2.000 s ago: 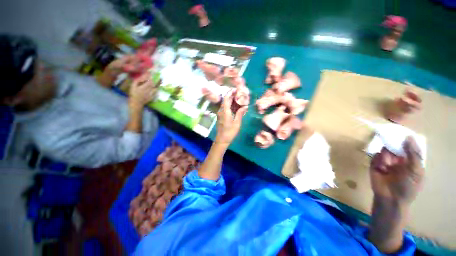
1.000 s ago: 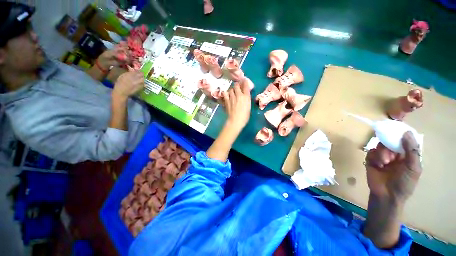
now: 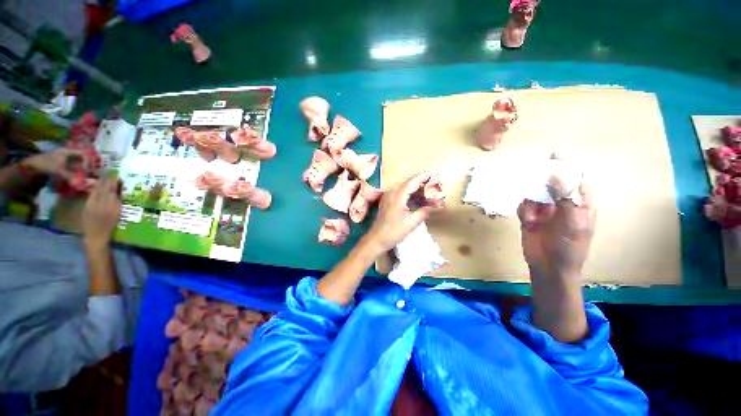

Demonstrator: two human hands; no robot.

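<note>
My left hand [image 3: 398, 213] holds a flesh-coloured moulded blank [image 3: 428, 192] over the left part of the cardboard mat [image 3: 642, 138]. My right hand [image 3: 559, 231] is over the mat's right half, with its fingers closed on a white wipe [image 3: 566, 175]; its fingertips are blurred. A flat white patch [image 3: 496, 190] lies left of it. A crumpled white cloth [image 3: 418, 258] lies at the mat's front left edge. One blank [image 3: 496, 124] lies at the mat's back. Several blanks [image 3: 341, 184] lie on the green bench left of the mat.
Several blanks [image 3: 214, 144] lie in two rows on an instruction sheet [image 3: 175, 219]. A blue crate [image 3: 152, 325] of blanks stands below left. Pieces with pink tops [image 3: 518, 23] are at the bench's far side. Another person's hand [image 3: 101, 211] is at left. Pink-red parts [image 3: 725, 175] lie at far right.
The view has swung right. My left hand has moved from the instruction sheet to the mat and now holds a blank. My right hand still holds the white wipe.
</note>
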